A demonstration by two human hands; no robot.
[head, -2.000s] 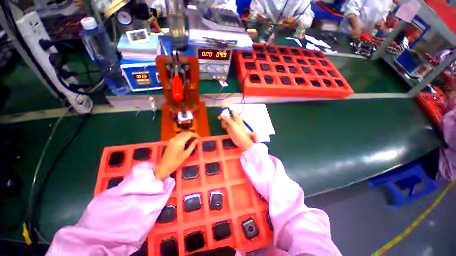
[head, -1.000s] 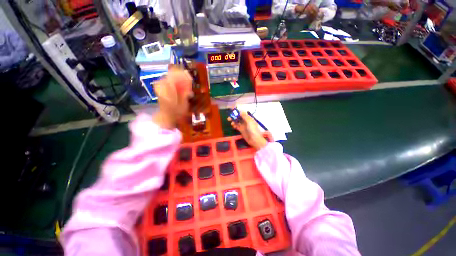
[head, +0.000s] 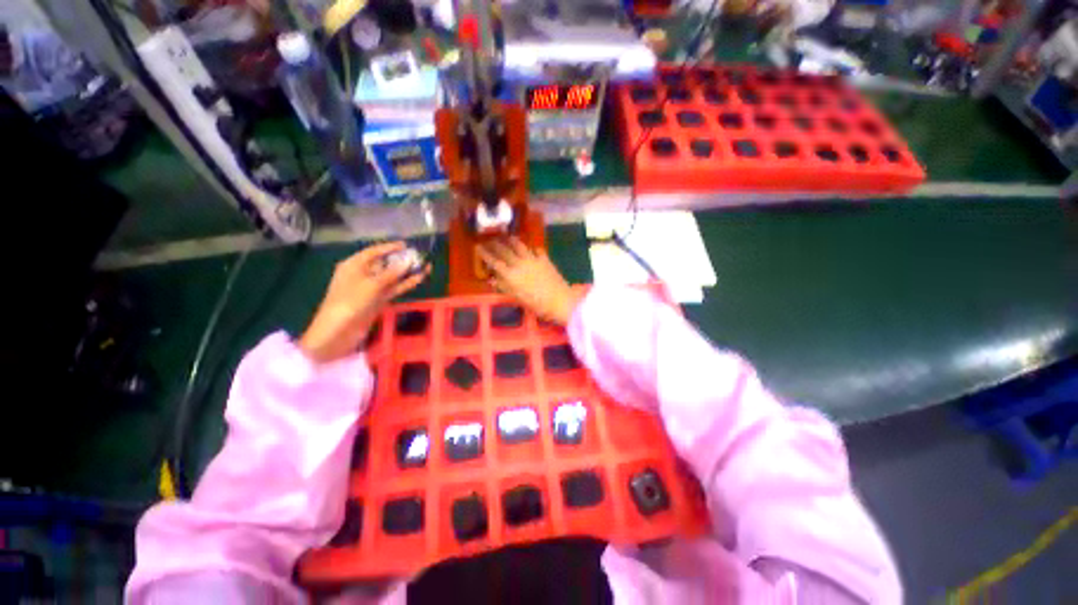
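Observation:
My left hand [head: 364,291], bare, holds a small watch body [head: 404,261] left of the orange-brown test fixture [head: 520,160]. My right hand [head: 527,279] is at the fixture's base, fingertips just below the pale nest [head: 493,216]; blur and the fingers hide whether they hold anything. The red clamp handle [head: 469,32] stands up at the top of the fixture. The near red tray [head: 624,435] lies in front of my body with dark watch bodies in its pockets; one at the lower right [head: 648,490] shows its back.
A power supply [head: 565,112] with red digits stands behind the fixture, a blue-edged box [head: 406,162] left of it. White paper [head: 674,251] with a dark pen lies right. Another full red tray [head: 780,176] is behind right. A power strip [head: 201,106] and bottle [head: 310,89] are left.
My left hand has left the clamp handle, which is now up, and holds a watch body at the left. My right hand has moved left from beside the paper to the nest.

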